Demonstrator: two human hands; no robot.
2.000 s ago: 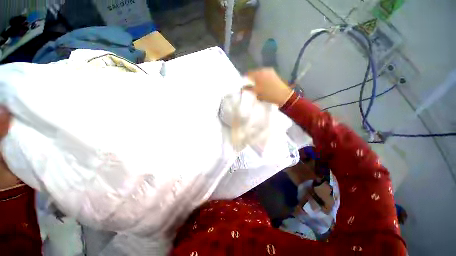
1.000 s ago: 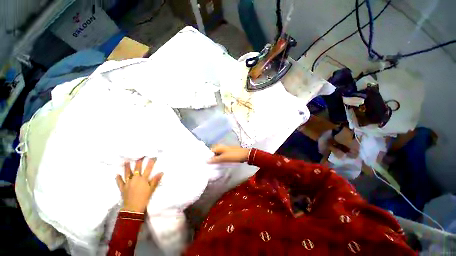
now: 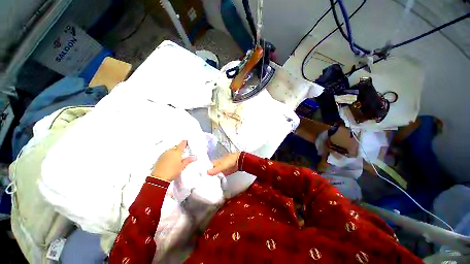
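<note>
The white garment (image 3: 103, 160) lies heaped over the table in front of me, with a bunched part at its near right. My left hand (image 3: 171, 163) is on this bunched part, fingers pointing up and right; its fingertips partly sink into the cloth. My right hand (image 3: 225, 164) is just to the right, with its fingertips at the same cloth. The glare hides whether either hand pinches it. The steam iron (image 3: 251, 77) rests on its pale rest at the far right, touched by no hand.
The cream garment (image 3: 31, 180) hangs at the left, with a blue garment (image 3: 51, 103) behind it. A tan block (image 3: 110, 73) is at the far edge. Dark hoses (image 3: 346, 31) hang at upper right. Bags and papers lie right of the table, near a dark pouch (image 3: 368, 100).
Both hands had spread the white garment out; now they are close together at its near right, where the cloth is bunched. The left hand has moved right and up. The view has shifted.
</note>
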